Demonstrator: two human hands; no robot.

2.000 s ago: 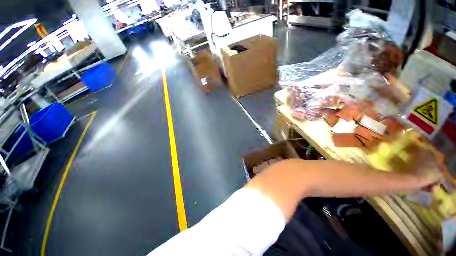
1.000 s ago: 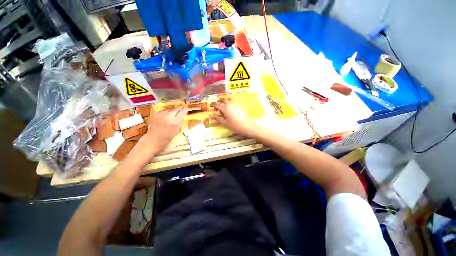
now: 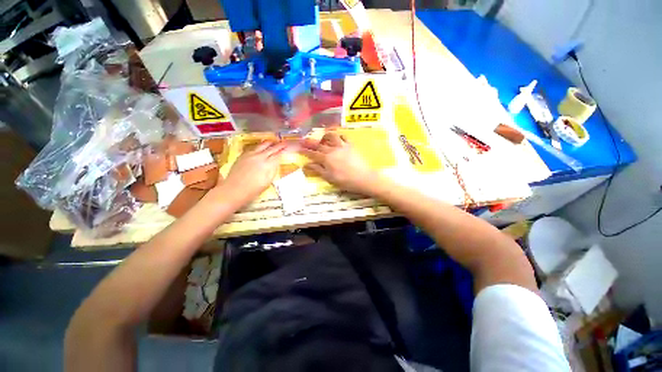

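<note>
My left hand (image 3: 252, 171) and my right hand (image 3: 340, 164) rest on the yellow sheet (image 3: 372, 148) in front of the press head (image 3: 279, 43). Their fingertips almost meet at the lower edge of the clear reddish guard (image 3: 294, 109). Whether a leather piece is under or between the fingertips is too blurred to tell. A pale piece (image 3: 291, 191) lies between my hands, near the table's front edge. Brown and pale leather pieces (image 3: 196, 174) lie loose to the left of my left hand.
A crumpled clear bag (image 3: 94, 138) stands at left. Warning signs (image 3: 365, 99) hang on both sides of the guard. A dark tool (image 3: 410, 149) and a red-handled tool (image 3: 473, 140) lie at right. Tape rolls (image 3: 575, 105) sit on the blue surface. A carton (image 3: 202, 296) holds pale pieces below the table.
The view has swung from the aisle at left to the press. Since one second ago, the brown piece seen between my fingers no longer shows clearly, and both hands lie flatter at the guard.
</note>
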